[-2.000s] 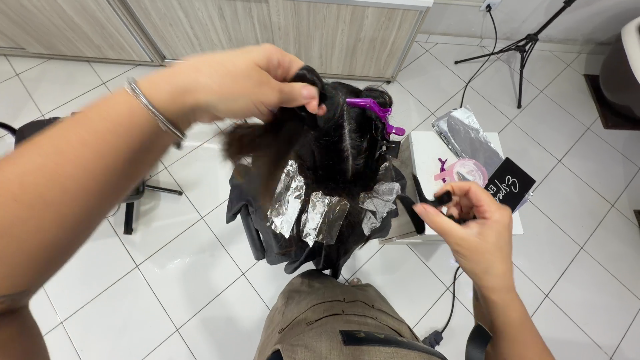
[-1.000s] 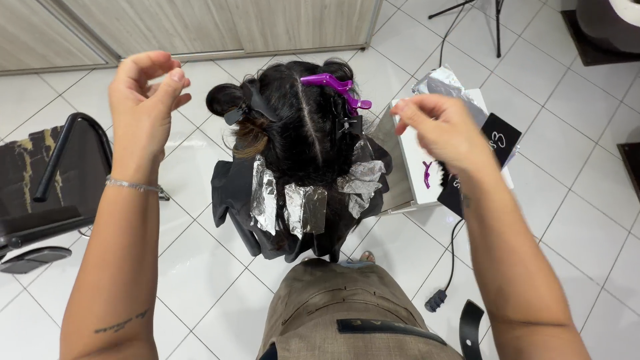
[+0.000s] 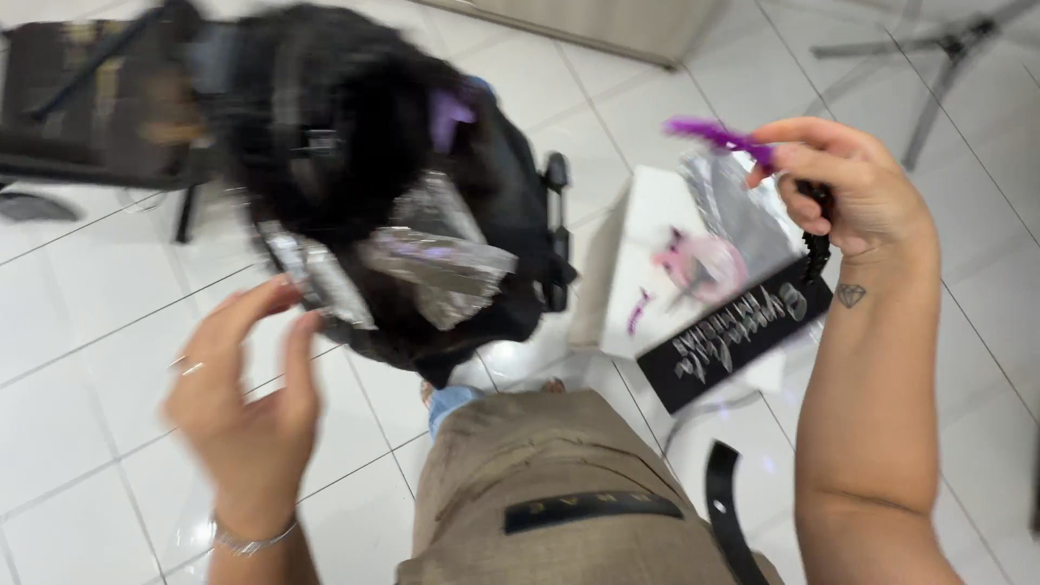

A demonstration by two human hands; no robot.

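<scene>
My right hand [image 3: 861, 191] holds a purple hair clip [image 3: 719, 140] between thumb and fingers, above the cart at the right. A black clip [image 3: 815, 227] is also held in its curled lower fingers. My left hand [image 3: 248, 398], blurred, has its fingers apart and holds nothing; its fingertips are close to a folded foil [image 3: 317, 272] in the hair. The dark-haired head [image 3: 325, 122] of a seated person is at the upper left, blurred, with more foils [image 3: 443, 260] over a black cape [image 3: 520, 219]. Another purple clip [image 3: 449, 118] shows beside the hair.
A white cart [image 3: 621, 268] stands right of the seated person, bearing foil sheets [image 3: 731, 195], a pink round item [image 3: 711, 264], a small purple clip [image 3: 639, 312] and a black sign with writing [image 3: 731, 329]. A black chair [image 3: 73, 106] is at the left, a tripod [image 3: 955, 49] at the upper right.
The right hand, seen without a purple clip one second ago, now holds one. My left hand has come down beside the foils. The view has shifted, and the head appears farther left.
</scene>
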